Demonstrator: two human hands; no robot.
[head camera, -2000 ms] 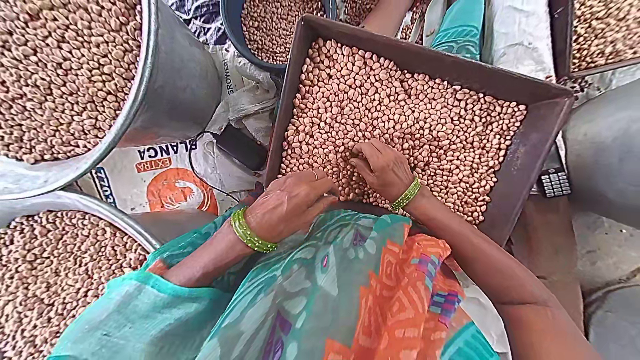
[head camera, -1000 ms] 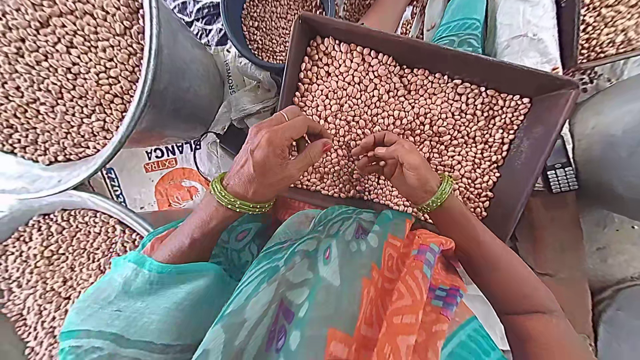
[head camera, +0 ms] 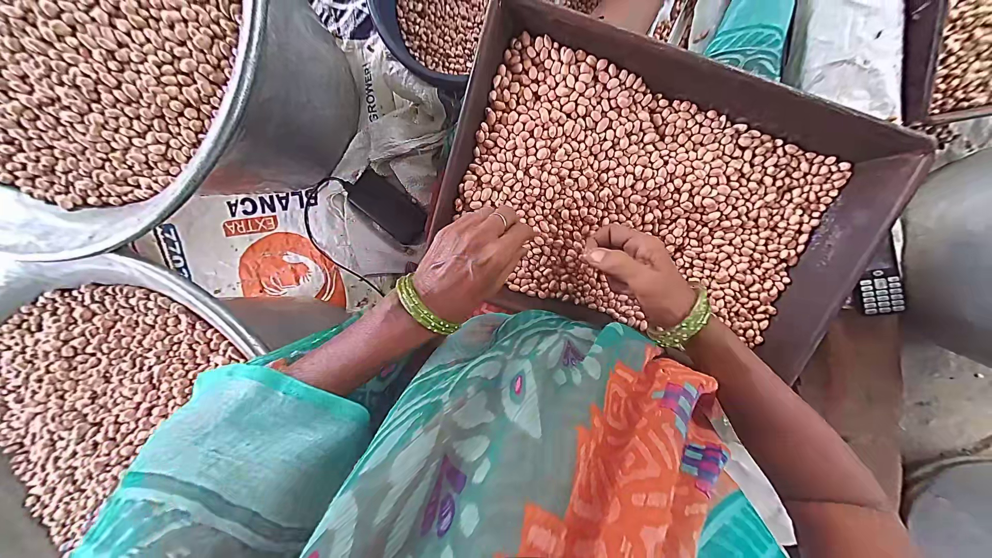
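A brown metal tray (head camera: 845, 225) holds a broad layer of reddish-brown nuts or seeds (head camera: 643, 147), tilted across my lap. My left hand (head camera: 477, 260), with a ring and green bangles, is palm down over the tray's near left corner, its curled fingertips at the nuts; whether it holds any is hidden. My right hand (head camera: 635, 271) is over the near middle of the tray, thumb and fingertips brought close together. Anything between those fingertips is too small to tell.
Two metal vessels full of nuts, an upper (head camera: 252, 108) and a lower (head camera: 225, 318), stand at left. A dark tub (head camera: 395, 46) of nuts is beyond the tray. A black device with a cable (head camera: 387, 208) lies on a printed sack (head camera: 209, 256). A keypad phone (head camera: 881, 293) is at right.
My left hand, lifted with thumb and finger apart a second ago, is now lower and palm down at the nuts. My right hand stays over the near middle of the tray.
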